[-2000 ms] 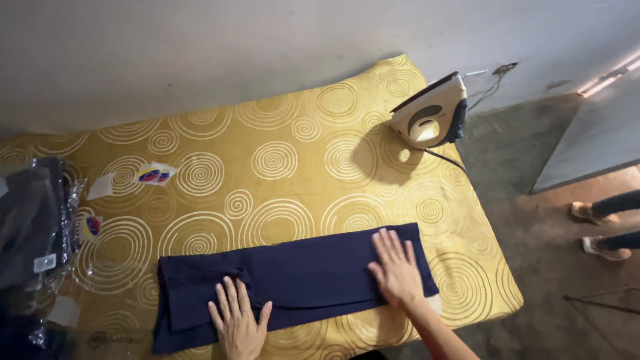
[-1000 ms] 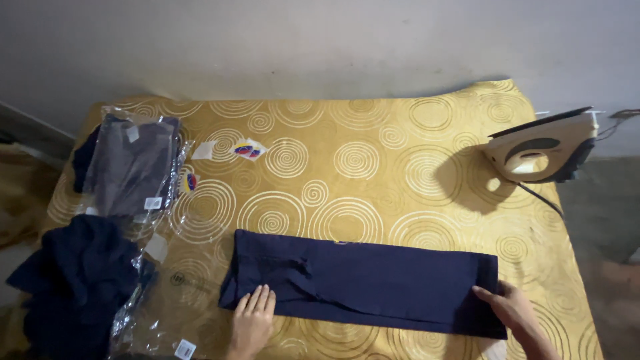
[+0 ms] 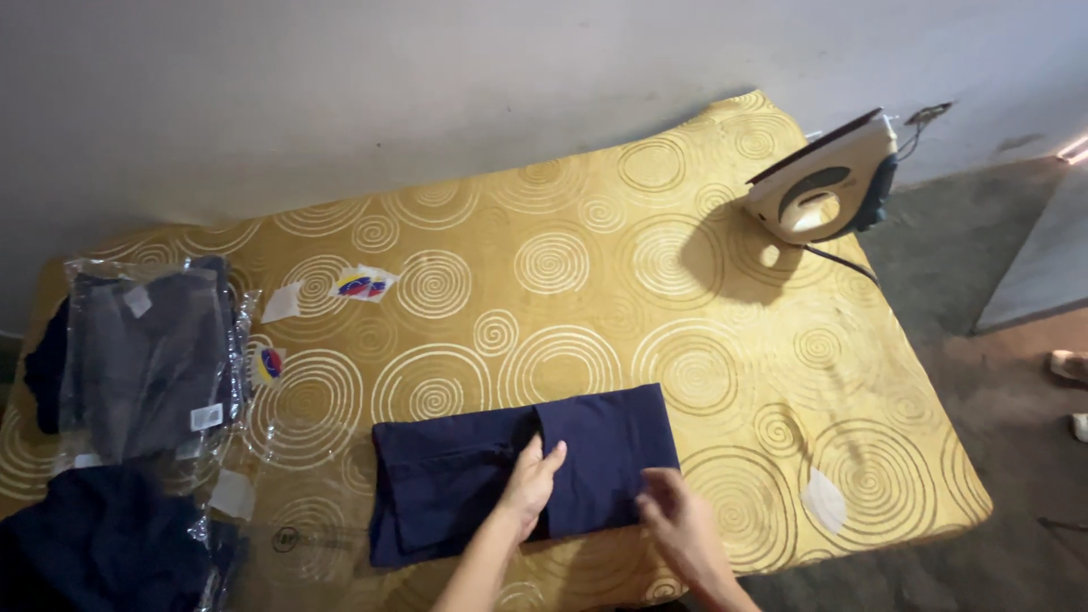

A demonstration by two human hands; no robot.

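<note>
A navy folded garment (image 3: 442,484) lies near the front edge of the cloth-covered table, its right part folded over leftward. My left hand (image 3: 534,480) rests at the edge of that folded-over flap, thumb raised; whether it grips the fabric is unclear. Blurred, my right hand (image 3: 667,501) is at the garment's lower right edge with its fingers curled, and its hold on the cloth cannot be told.
A clothes iron (image 3: 820,191) stands at the table's back right, its cord trailing right. Plastic-bagged garments (image 3: 153,357) and a crumpled navy garment (image 3: 110,544) lie at left. Flag-coloured stickers (image 3: 361,285) and a white paper piece (image 3: 824,500) lie on the yellow tablecloth (image 3: 552,340). A person's feet show far right.
The garment's right end has been folded over to the left, making it shorter. My left hand has moved from its left lower edge toward its middle.
</note>
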